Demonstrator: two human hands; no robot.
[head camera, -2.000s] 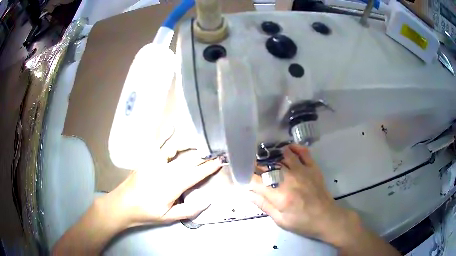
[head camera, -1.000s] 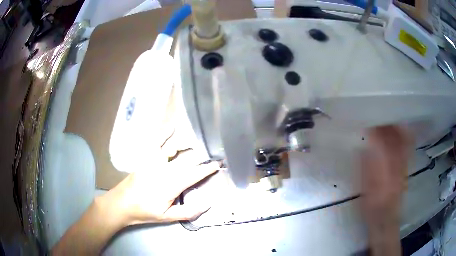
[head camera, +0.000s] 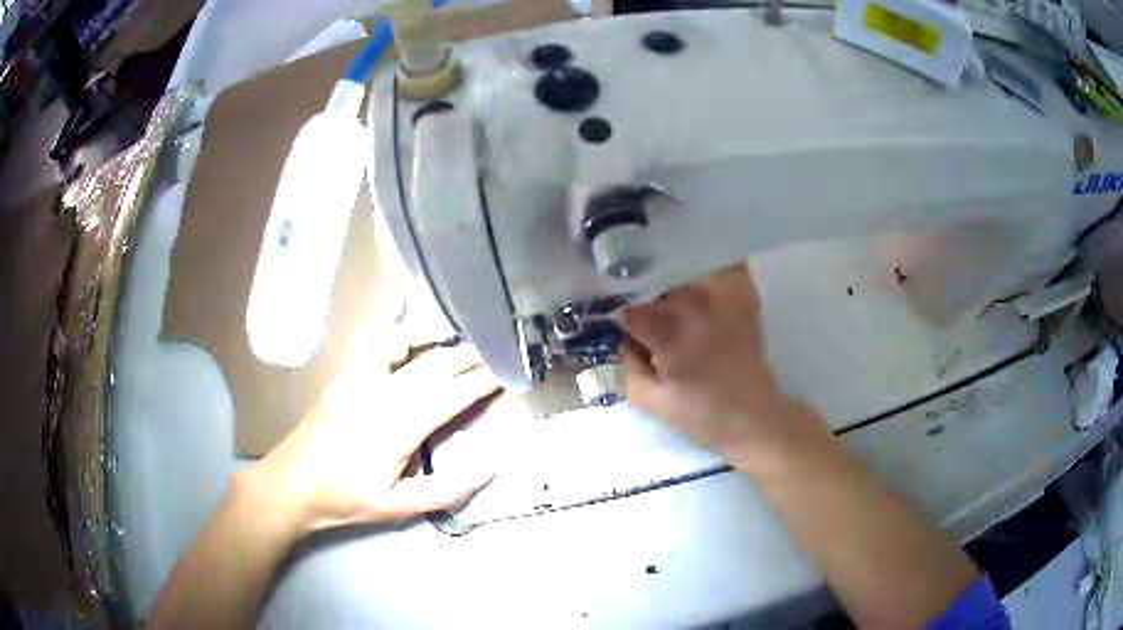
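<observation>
The brown garment panel (head camera: 228, 234) lies flat left of the machine head (head camera: 530, 160) and runs under it. My left hand (head camera: 339, 437) lies palm down at the panel's lower part, fingertips near the needle area, thumb apart. A small dark item shows between thumb and fingers; glare hides whether it is held. My right hand (head camera: 702, 357) is just right of the tension dial (head camera: 600, 382), fingers curled, tips partly hidden behind the head's parts. A small brown cloth edge (head camera: 557, 394) shows under the head. The presser foot and needle are not clear.
A bright white lamp (head camera: 308, 240) on a blue neck hangs over the panel. A plastic-wrapped strip (head camera: 92, 320) borders the table (head camera: 173, 418) at left. A white box with yellow label (head camera: 905, 37) sits on the machine. Pale scraps (head camera: 1094, 382) lie at right.
My right hand left the needle area, was blurred at the right, and is now back beside the dials. My left hand stays on the panel. The view has shifted, showing more of the machine's right side.
</observation>
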